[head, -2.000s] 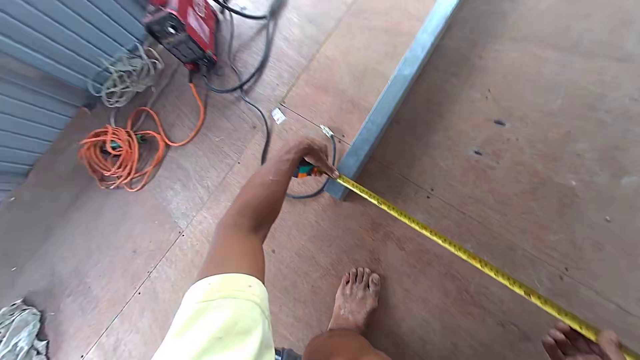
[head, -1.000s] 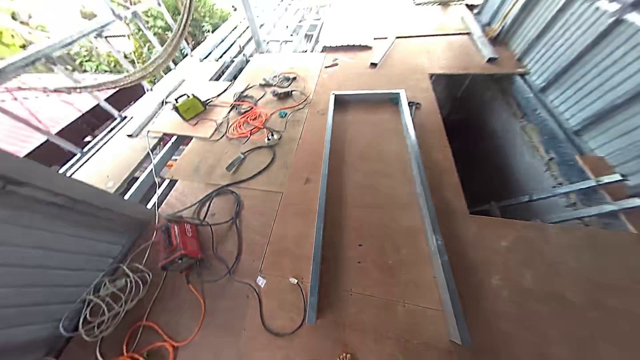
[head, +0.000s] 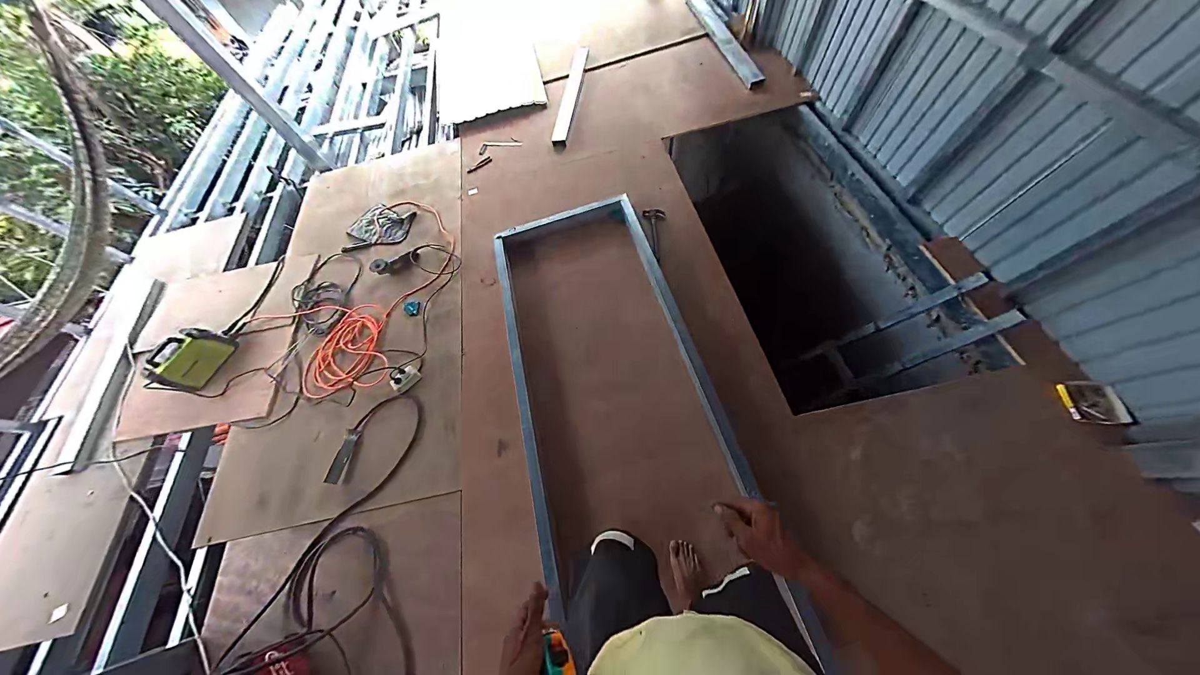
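Note:
A rectangular steel tube frame [head: 692, 361] lies on brown plywood sheets, its long sides running away from me. At the bottom edge, beside the frame's left side, my left hand [head: 525, 633] is partly cut off by the view. The orange and teal case of a tape measure [head: 557, 653] shows against it; the grip is partly hidden. My right hand [head: 761, 539] is over the frame's right side, thumb and index finger apart, nothing seen in it. Whether it touches the steel cannot be told. My bare foot [head: 685, 567] is inside the frame.
Right of the frame, a deep floor opening [head: 778, 253] runs along a corrugated metal wall [head: 1078, 187]. On the left lie an orange cable coil [head: 345, 352], an angle grinder [head: 394, 262], a green machine [head: 192, 358] and black cables [head: 309, 553]. A hammer [head: 653, 225] lies beside the frame's far end.
Two seconds ago a yellow tape blade stretched between my hands beside a steel bar; no blade shows now. My hands, out of view one second ago, are in view again. The view has swung widely.

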